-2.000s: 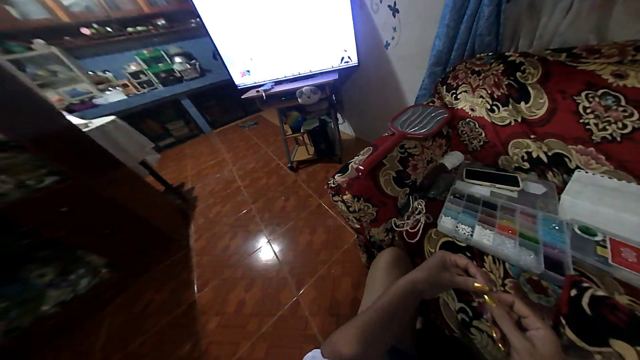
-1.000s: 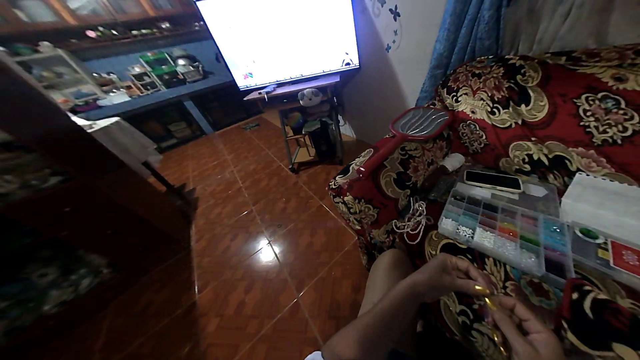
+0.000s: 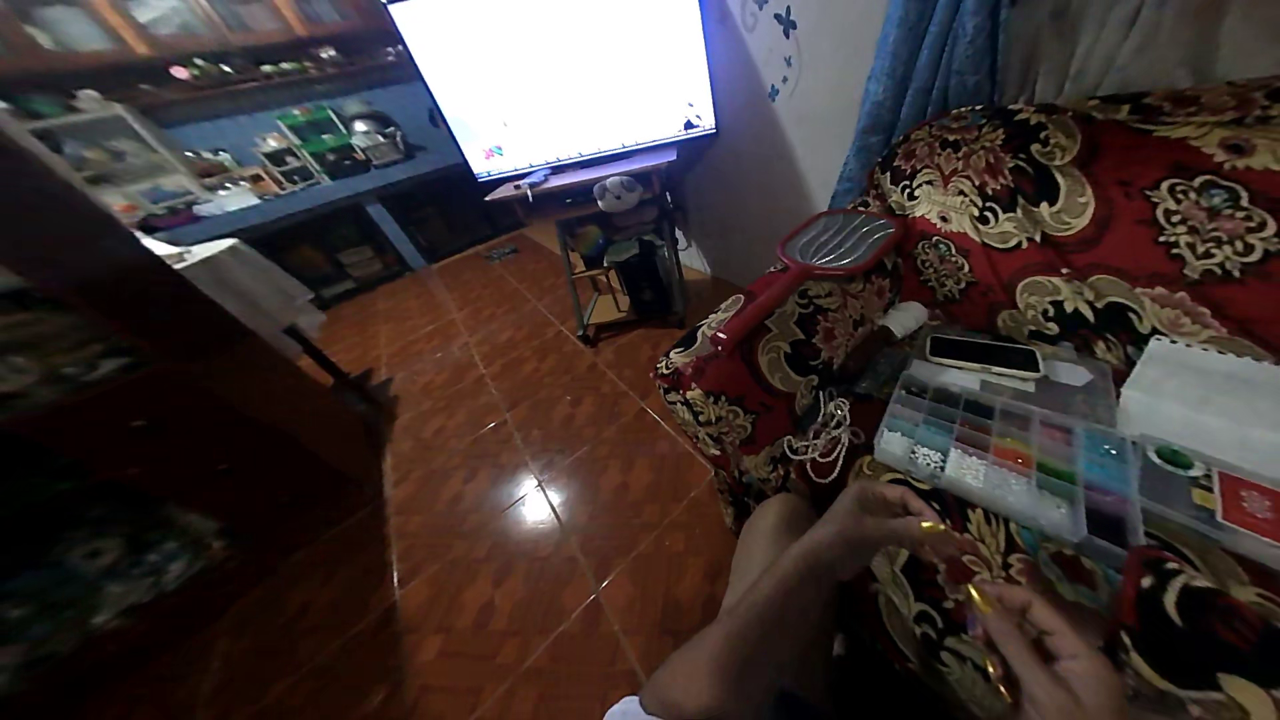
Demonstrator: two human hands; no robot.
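Note:
My left hand (image 3: 885, 525) is over the sofa seat, thumb and index finger pinched together; anything between them is too small to make out. Lower right of it, my right hand (image 3: 1045, 645) has its fingers curled and thumb near the index finger; whether it grips something cannot be told. Gold-coloured nails show on both hands. Just beyond them, a clear plastic compartment box (image 3: 1010, 475) holds beads of many colours. Strands of white beads (image 3: 825, 435) lie on the sofa left of the box.
A smartphone (image 3: 985, 355), a white spool (image 3: 903, 320) and a spiral notebook (image 3: 1205, 400) lie around the bead box. A red electric fly swatter (image 3: 838, 243) rests on the sofa arm (image 3: 715, 410). Ahead stand a lit television (image 3: 570, 80) and a small wheeled stand (image 3: 625, 265).
My hands, close together in the earlier frames, are now farther apart, with a gap between the fingertips. The box and the other things on the sofa have not plainly moved.

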